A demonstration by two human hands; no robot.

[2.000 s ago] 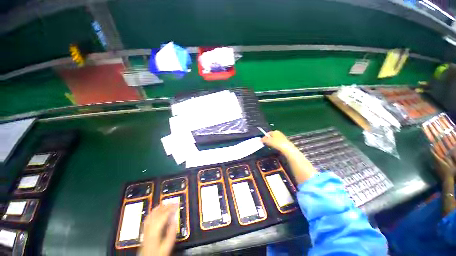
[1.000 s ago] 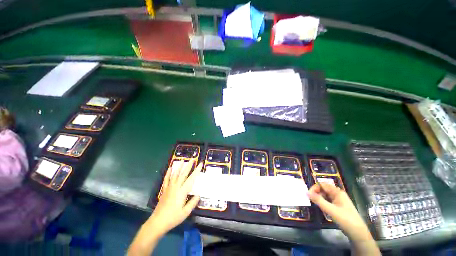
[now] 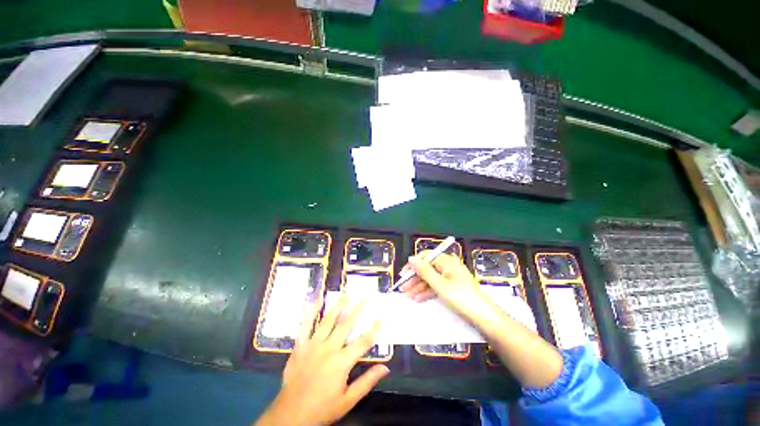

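Observation:
A white strip sheet point(image 3: 433, 320) lies across the middle of a row of orange-rimmed phones in a black tray point(image 3: 400, 366). The leftmost phone point(image 3: 287, 291) and the rightmost phone point(image 3: 567, 299) show mostly uncovered. My left hand point(image 3: 327, 358) is spread flat, its fingers on the strip's left end. My right hand point(image 3: 433, 279) holds pale tweezers point(image 3: 440, 248) like a pen, with the tip at the strip's upper edge near the second phone. Whether the tip grips anything is too small to tell.
White sheets point(image 3: 450, 108) lie on a clear bag and black component tray point(image 3: 550, 137) beyond the phones. A clear blister tray point(image 3: 662, 299) is at right. Another black tray of phones point(image 3: 73, 179) is at left. A red bin point(image 3: 521, 27) is at the back.
My right hand has moved left from the strip's right end to the upper edge near the second phone, tweezers now visible. My left hand has shifted slightly right and down, still on the strip.

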